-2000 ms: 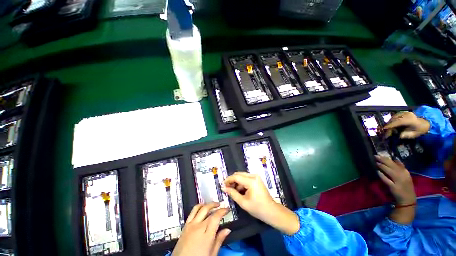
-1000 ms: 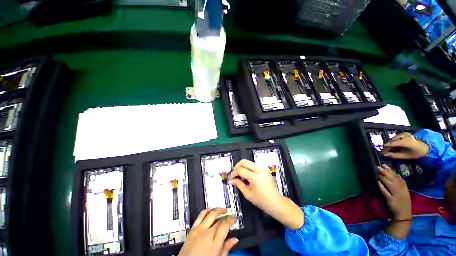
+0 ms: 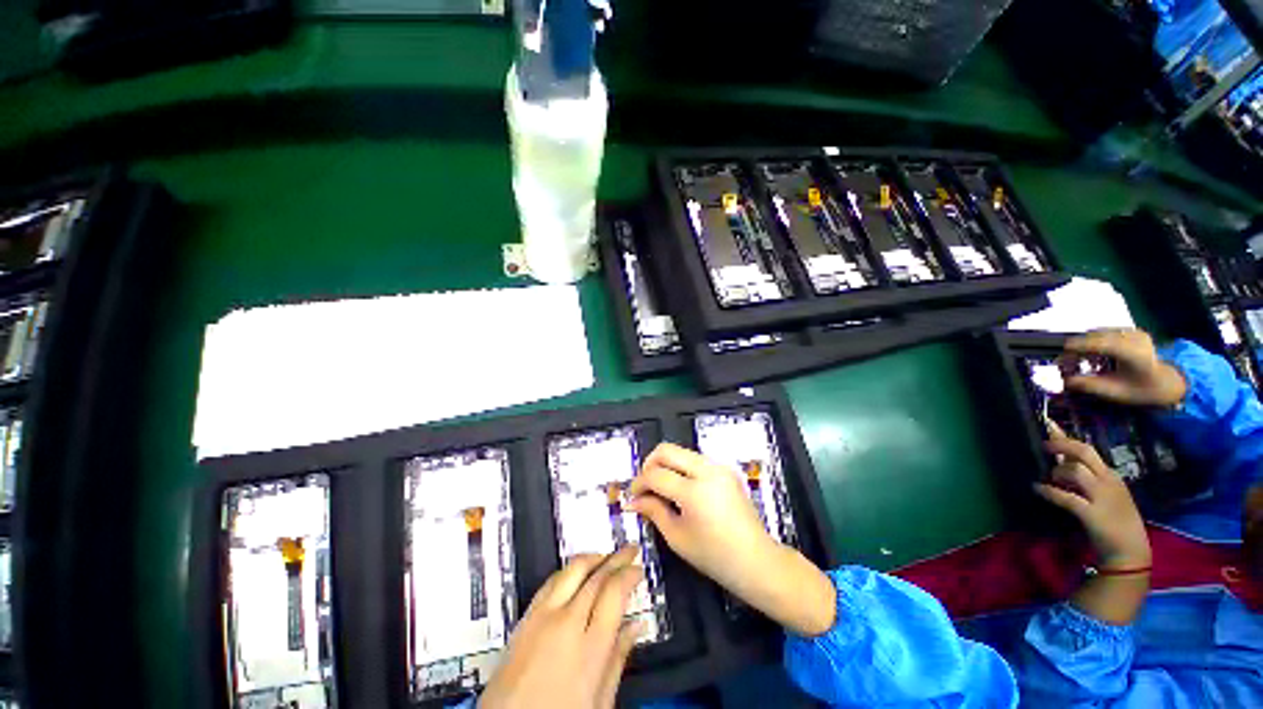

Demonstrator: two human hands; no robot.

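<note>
The near black foam tray [image 3: 371,471] holds several phone display assemblies in a row. Both my hands are at the third assembly [image 3: 593,460] from the left. My right hand [image 3: 700,515] is over its right edge, thumb and fingertips pinched near the orange flex end; whether a small piece is between them cannot be seen. My left hand [image 3: 571,634] lies over its lower left part, fingertips close together near the middle; anything under them is hidden. A stack of white adhesive sheets [image 3: 395,363] lies just beyond the tray.
Stacked foam trays [image 3: 866,308] with assemblies stand beyond at right, another stack [image 3: 125,416] at far left. A wrapped post [image 3: 557,173] rises behind the white sheets. At right, a neighbour's hands [image 3: 1108,506] in blue sleeves work over another tray.
My left hand's fingertips have moved up and closer to my right hand. My right hand stays at about the same place on the assembly. The neighbour's hands have shifted slightly.
</note>
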